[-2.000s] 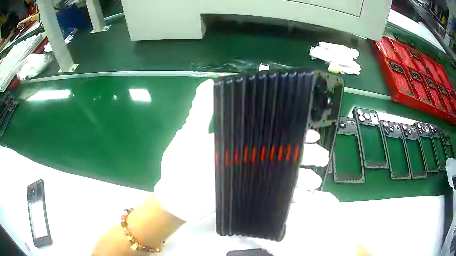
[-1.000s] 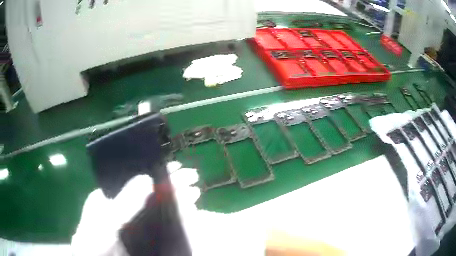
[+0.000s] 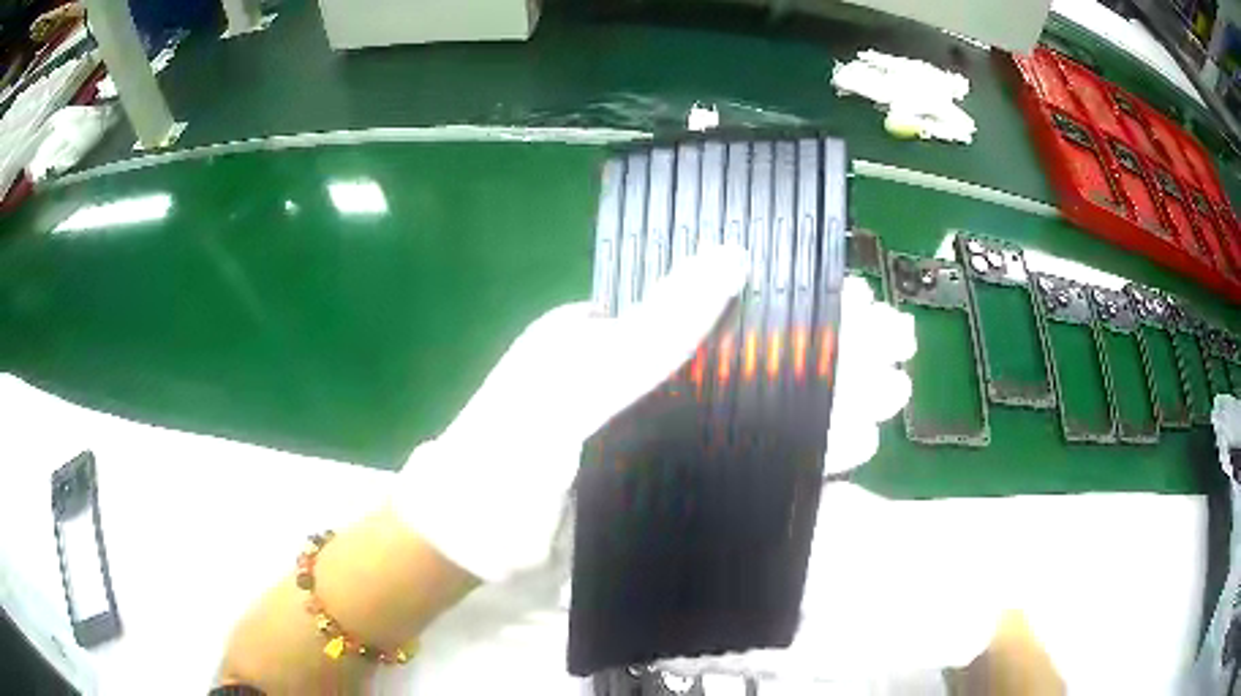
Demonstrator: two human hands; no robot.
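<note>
A stack of dark phone frames point(image 3: 701, 530) is held upright in front of me, ribbed edges facing me, with orange-red marks lined up across it. My left hand point(image 3: 544, 394), white-gloved with a beaded bracelet at the wrist, lies across the front of the stack. My right hand point(image 3: 871, 381), white-gloved, wraps the stack's right side; its fingers show there and its palm is hidden. A single frame point(image 3: 85, 551) lies on the white cover point(image 3: 259, 503) at the left. Part of another dark frame shows below the stack at the bottom edge.
Loose phone frames point(image 3: 949, 438) lie in a slanting row on the green belt point(image 3: 408, 272) at the right. A red tray point(image 3: 1075, 177) stands far right. A crumpled white heap point(image 3: 905, 89) lies beyond the belt. A light-grey machine point(image 3: 429, 21) is at the top.
The view swung right to the frames and tray, then back left. The stack, tilted and blurred one second ago, is upright again. My left hand now crosses its front.
</note>
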